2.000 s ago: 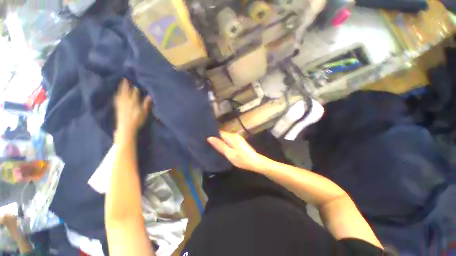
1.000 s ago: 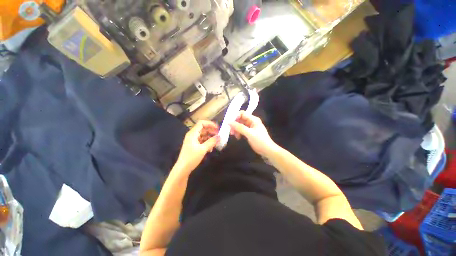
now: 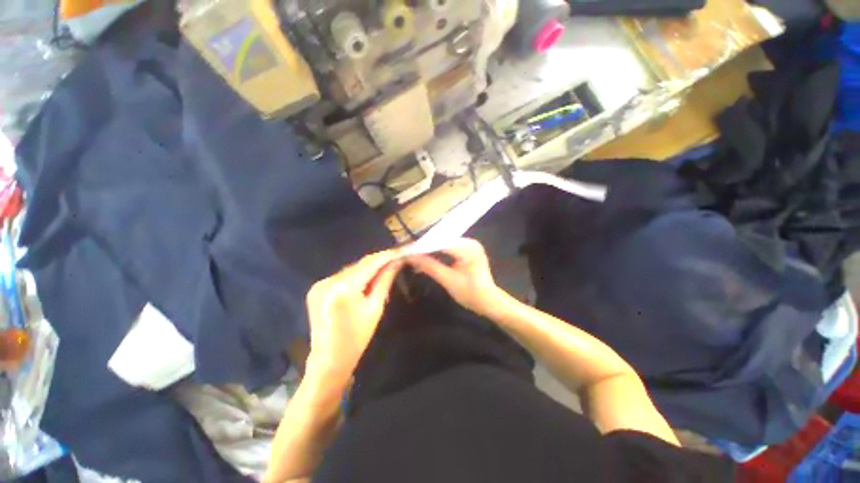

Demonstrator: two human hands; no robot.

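Observation:
A white label strip (image 3: 465, 213) runs from the table's front edge down to my fingers; its far end hangs over to the right. My left hand (image 3: 351, 307) pinches the strip's near end. My right hand (image 3: 460, 274) also holds it, with fingertips close to the left ones. Something thin and dark shows below the fingers, too blurred to name. The overlock machine (image 3: 398, 118) stands just beyond the hands. A large navy garment panel (image 3: 198, 189) lies left of the machine, touched by neither hand.
A white paper patch (image 3: 154, 347) lies on the navy cloth. A crumpled white cloth bundle (image 3: 240, 415) is at lower left. A navy heap (image 3: 669, 292) lies at right. A tool tray (image 3: 552, 121) and a grey cone with a pink end (image 3: 548, 36) are right of the machine.
My hands left the navy panel and came together on the white strip. Since one second ago, the strip has been stretched from a folded loop into a longer diagonal.

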